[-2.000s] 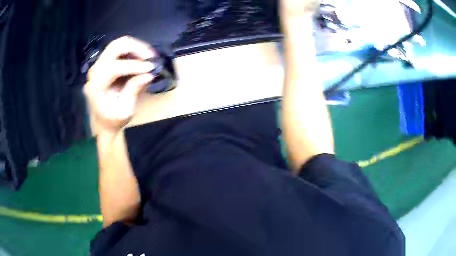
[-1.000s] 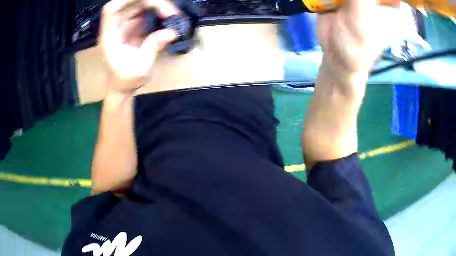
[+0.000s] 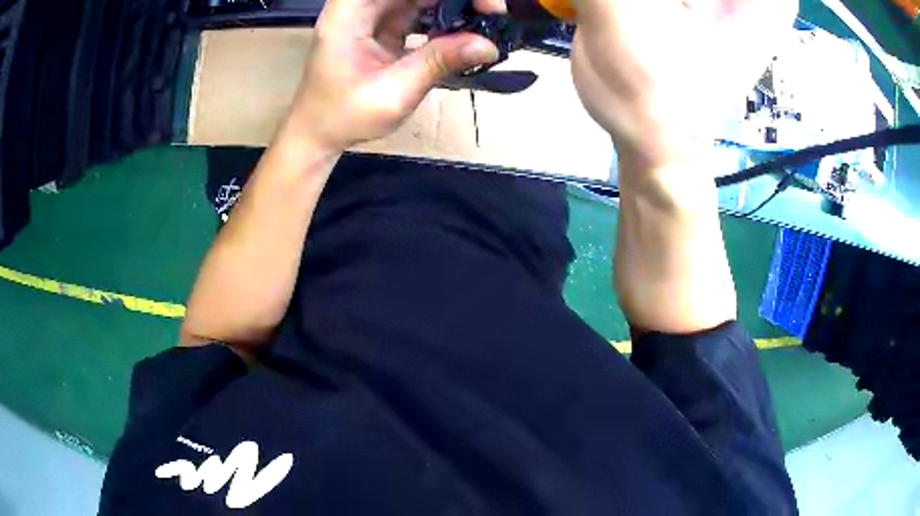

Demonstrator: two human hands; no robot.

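My left hand [image 3: 368,86] is at the top of the picture and holds the round black subassembly [image 3: 481,50] between thumb and fingers, above the cardboard. My right hand [image 3: 656,60] is at the top right, partly cut off by the picture's edge. It holds the electric screwdriver, of which only a small orange part [image 3: 557,8] shows beside the subassembly. Whether the screwdriver's tip touches the subassembly is hidden. A dark shadow or flap lies below the subassembly.
A tan cardboard sheet [image 3: 252,86] lies along the bench edge. A black cable [image 3: 817,153] crosses the pale surface at the right, beside a bright white panel [image 3: 822,86] with dark spots. A blue bin [image 3: 797,280] stands on the green floor below.
The screwdriver came into view in my right hand, then moved left to the subassembly. My left hand has moved right with the subassembly. The view has shifted.
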